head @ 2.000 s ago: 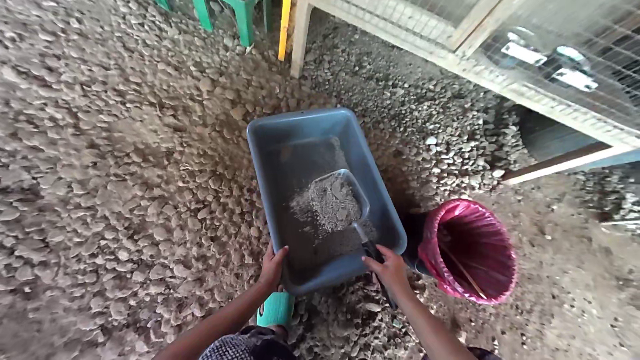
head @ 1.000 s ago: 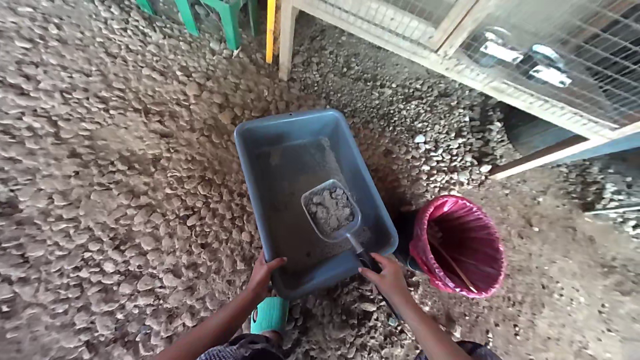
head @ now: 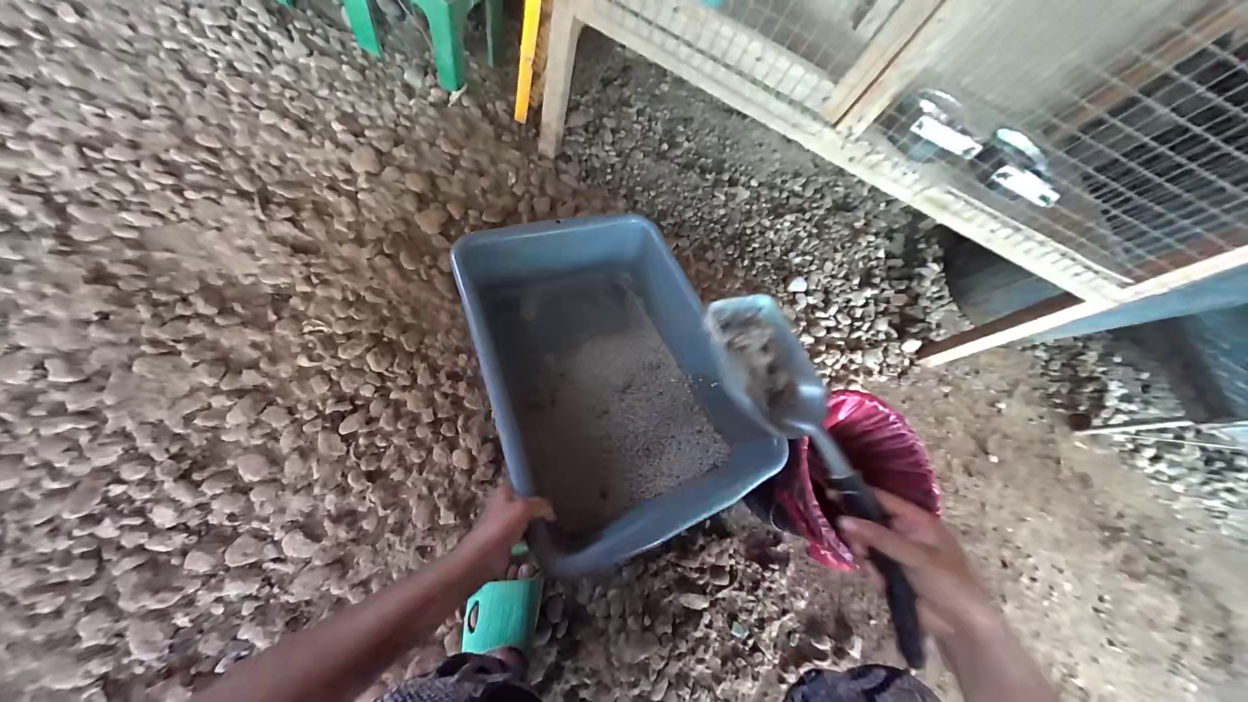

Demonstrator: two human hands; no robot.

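My left hand [head: 512, 522] grips the near left corner of a grey-blue plastic litter tray [head: 478, 341]. Fine grey granules [head: 643, 409] lie thinly over the tray's floor, mostly toward its right side. In my right hand [head: 912, 551] is the black handle of a litter scoop [head: 809, 390], its blade loaded with grey clumps [head: 756, 356]. The blade is over the tray's right rim, slightly blurred. Below the scoop's neck and beside the tray stands a bin lined with a dark pink plastic bag [head: 887, 439], partly hidden by the scoop and my right hand.
A wooden cage with wire mesh [head: 907, 185] stands at the upper right, with metal bowls [head: 1019, 171] at its front. Green plastic stool legs [head: 448, 44] and a yellow post [head: 527, 63] are at the top. Stones cover the ground; a green slipper [head: 502, 614] is below the tray.
My right hand has moved the loaded scoop right, from inside the tray to over its right rim beside the pink-lined bin. My left hand remains on the tray's near left corner.
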